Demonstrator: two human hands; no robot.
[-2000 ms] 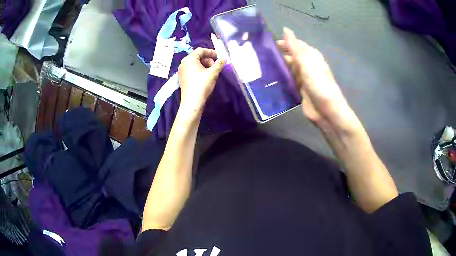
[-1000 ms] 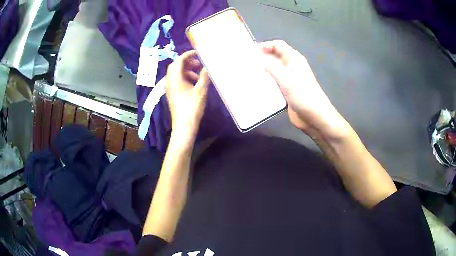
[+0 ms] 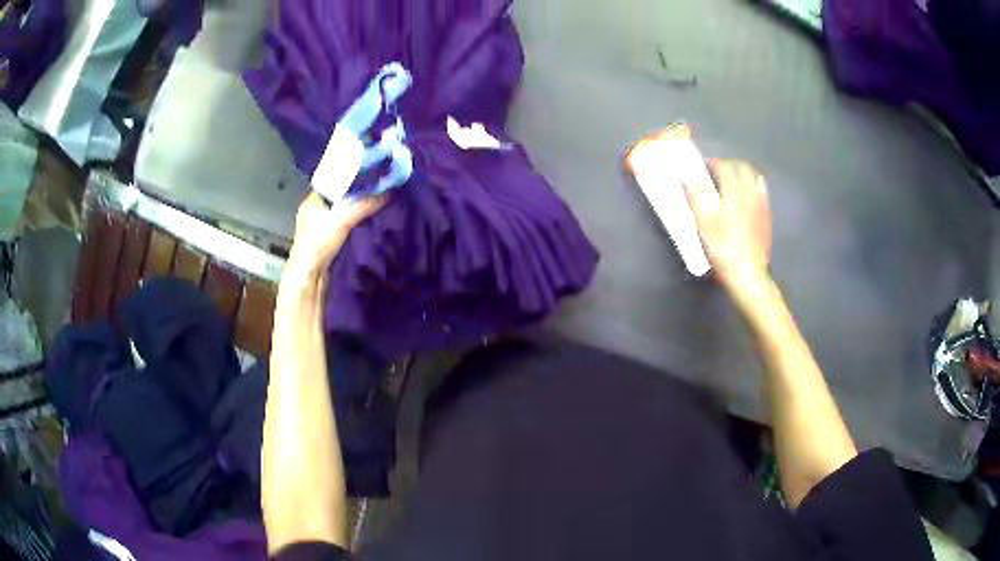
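Note:
A purple fabric bundle [image 3: 472, 241] lies on the grey table, gathered at its middle, its layered edges towards me. A light-blue strip [image 3: 378, 99] and a white bundle ticket [image 3: 338, 164] are on its left side. A second small white slip [image 3: 477, 136] sits at the gathered part. My left hand [image 3: 334, 225] is at the bundle's left side, gripping the light-blue strip just below the ticket. My right hand [image 3: 735, 214] is on the smartphone [image 3: 671, 192], right of the bundle; the phone has a bright white screen with an orange top edge.
Brown slats with a metal edge [image 3: 208, 236] are at the left, with navy bundles [image 3: 165, 384] and purple fabric [image 3: 104, 471] below. More purple fabric [image 3: 877, 49] is at the upper right. A metal object with a red part [image 3: 970, 356] is at the table's right edge.
The phone has moved right, away from over the bundle, with my right hand. My left hand has moved left and down to the blue strip. The bundle's middle and front edges now show.

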